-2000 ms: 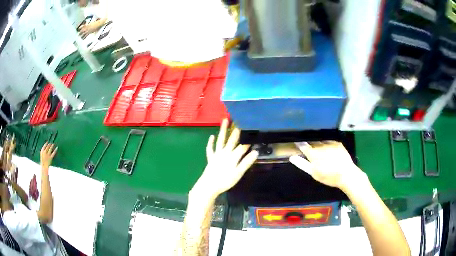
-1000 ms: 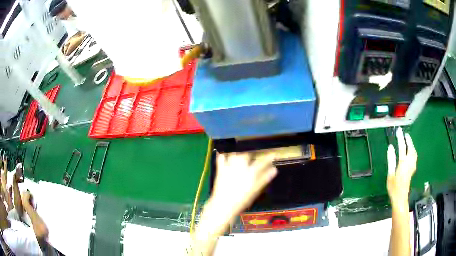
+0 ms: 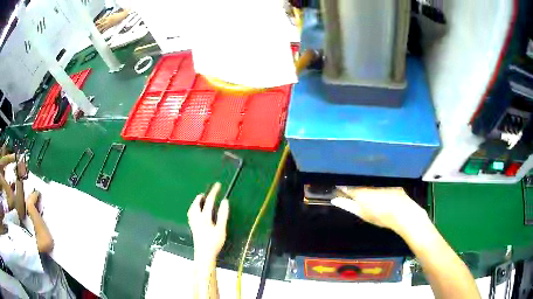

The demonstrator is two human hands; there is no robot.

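Observation:
My left hand [image 3: 207,228] holds a thin dark phone frame [image 3: 235,169] by its near end, over the green bench left of the press. My right hand [image 3: 383,207] reaches into the black press bed [image 3: 350,230] below the blue press head [image 3: 362,146]. Its fingers are on a dark part, apparently a second phone frame [image 3: 321,190], on the gold-brass fixture [image 3: 315,202]. The fingers hide most of that part and the right of the fixture.
Two phone frames lie on the green bench [image 3: 169,169] at left. A red tray [image 3: 225,120] lies behind them. A yellow hose [image 3: 263,213] and black cable hang left of the bed. The white control box [image 3: 450,87] stands right. Another person's hand [image 3: 36,213] shows far left.
My left hand has left the fixture and now holds a frame at left. My right hand has moved from the bench at right to the fixture. The view has shifted.

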